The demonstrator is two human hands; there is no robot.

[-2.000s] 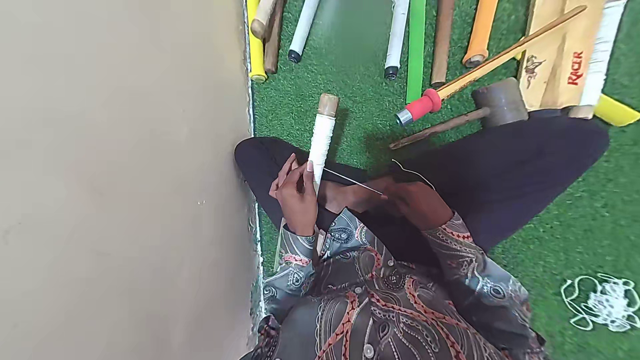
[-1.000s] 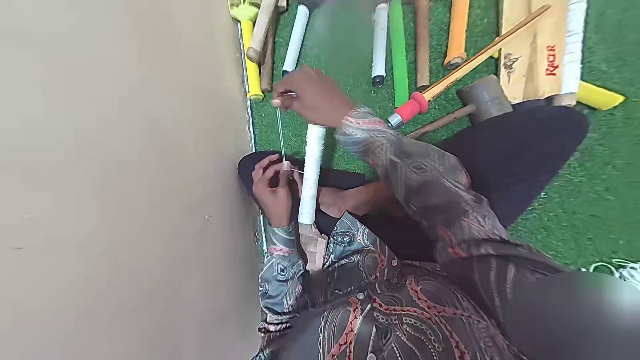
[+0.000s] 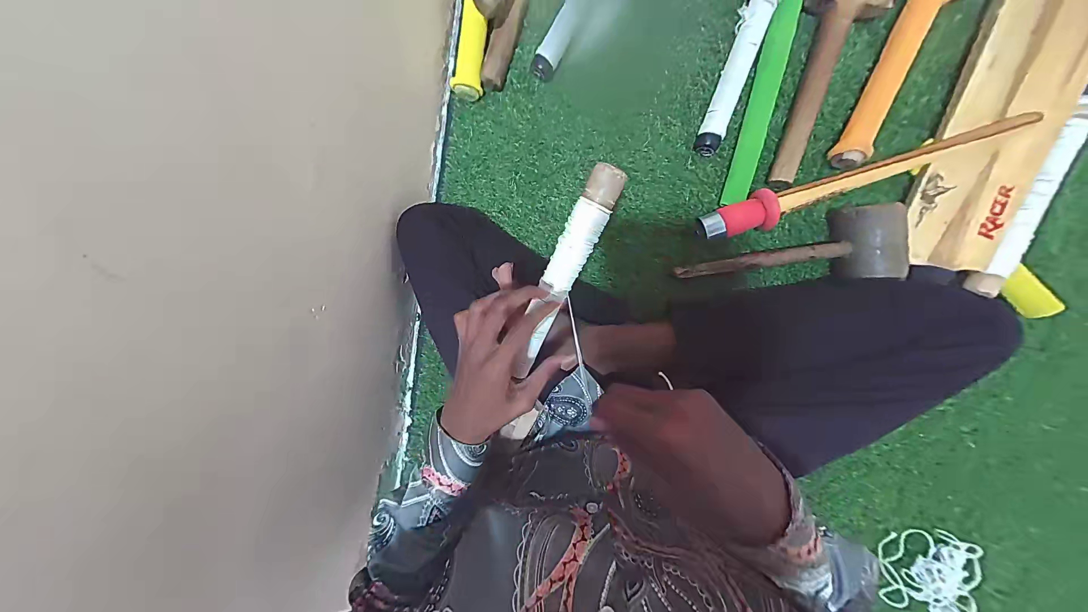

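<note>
A round wooden bat handle (image 3: 578,242), wound with white cord, slants up from my lap with its bare wooden end at the top. My left hand (image 3: 501,357) is around the lower part of the handle, fingers across the wrapping. From there a white string (image 3: 575,336) runs taut down to my right hand (image 3: 654,425), which grips it near my shirt; a short loose end sticks up by the knuckles. The lower part of the bat is largely hidden by my left hand and clothing.
A mallet (image 3: 869,241), a red-gripped tool (image 3: 752,214), a wooden cricket bat (image 3: 969,204) and several coloured bat handles lie beyond my crossed legs. A tangle of white string (image 3: 932,571) lies at the lower right. The wall (image 3: 255,255) stands close on the left.
My right hand has come down from above the handle to near my shirt, pulling the string. My left hand has moved from beside the handle onto it.
</note>
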